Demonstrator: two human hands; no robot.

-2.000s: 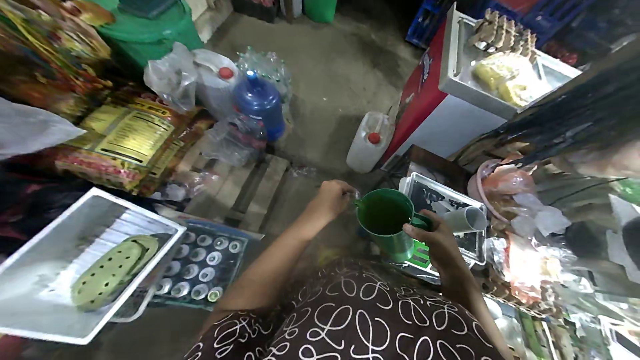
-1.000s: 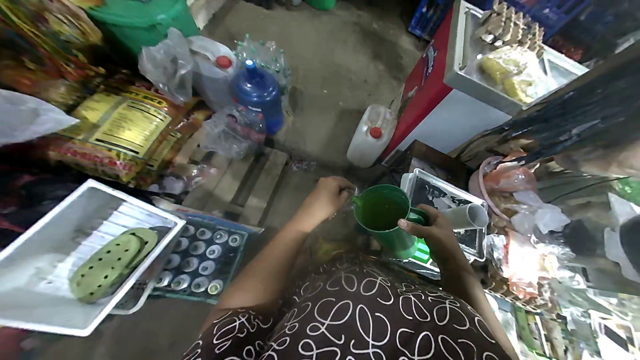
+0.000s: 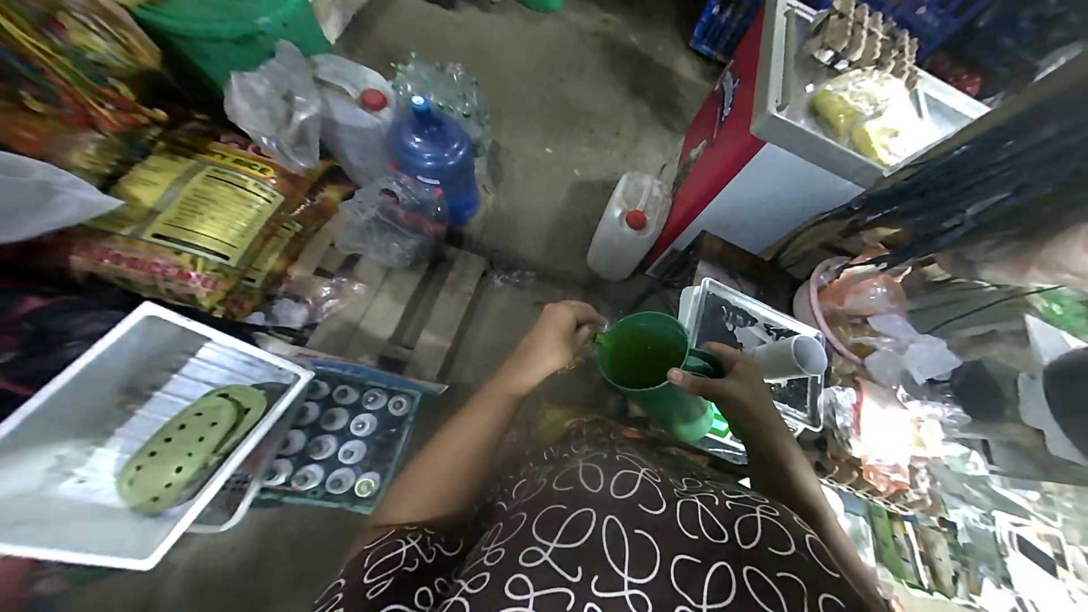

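Note:
A green plastic pitcher [image 3: 659,378] with liquid in it is held in front of my body, tilted a little. My right hand [image 3: 722,378] is closed around its handle, with the thumb at the rim. At the opposite side of the rim, my left hand [image 3: 565,336] has its fingers bent around something small and clear, touching or nearly touching the pitcher's spout; the small thing is too indistinct to name. Behind the pitcher, to the right, a clear plastic bin [image 3: 756,314] bears a white plastic cylinder [image 3: 790,357] lying on its side.
A white jug with a red cap [image 3: 629,225] stands by a red and white chest freezer [image 3: 722,136]. At left are a blue water bottle [image 3: 435,157], a wooden pallet [image 3: 399,314], a crate of bottles [image 3: 340,433] and a white foam box [image 3: 161,544] holding a green clog [image 3: 178,459].

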